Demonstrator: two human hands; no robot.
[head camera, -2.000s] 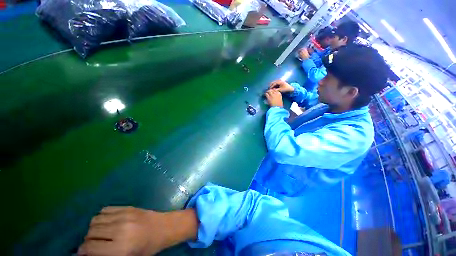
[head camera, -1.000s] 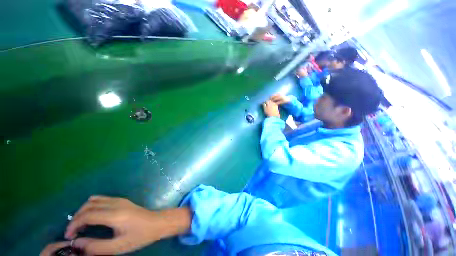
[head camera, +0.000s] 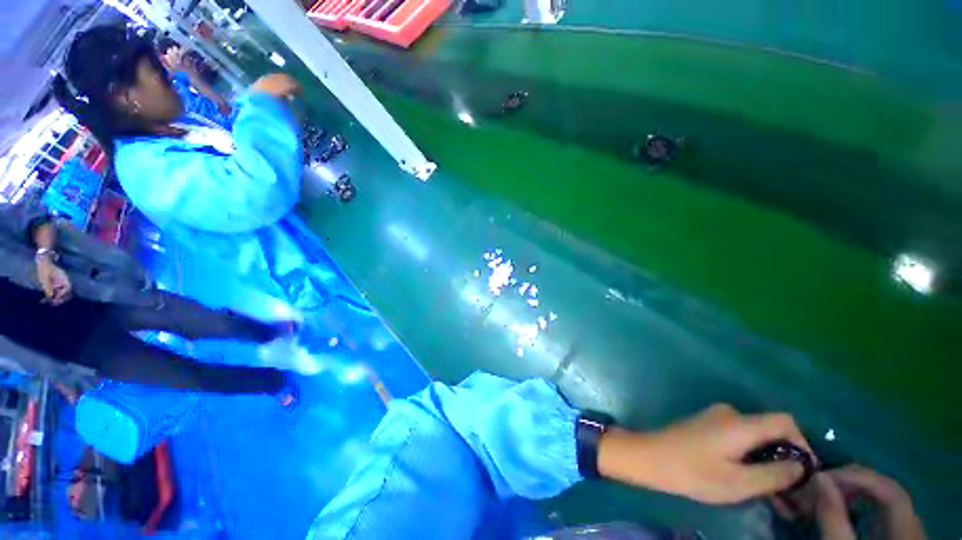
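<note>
A round black unit (head camera: 783, 454) is held up in fingertips at the lower right of the head view. My left hand (head camera: 709, 456), with a black band at the wrist, grips it between thumb and fingers. My right hand (head camera: 867, 504) is partly cut off by the lower edge, its fingertips together at the unit's near side. The fingers hide part of the unit. Small white pieces (head camera: 502, 276) lie in a loose scatter on the green bench, left of my hands. One white piece (head camera: 830, 435) lies just beyond the hands.
Black units (head camera: 659, 149) lie spaced on the green conveyor belt (head camera: 738, 264). More dark units (head camera: 343, 188) lie by a seated worker in blue (head camera: 211, 174) at left. A white post (head camera: 343, 90) slants over the bench. An orange-red tray (head camera: 396, 16) is at the top. Another person stands far left.
The view has swung from the right side to the left. My left hand and the white scatter have come into view. My right hand has a unit at its fingertips, as one second ago.
</note>
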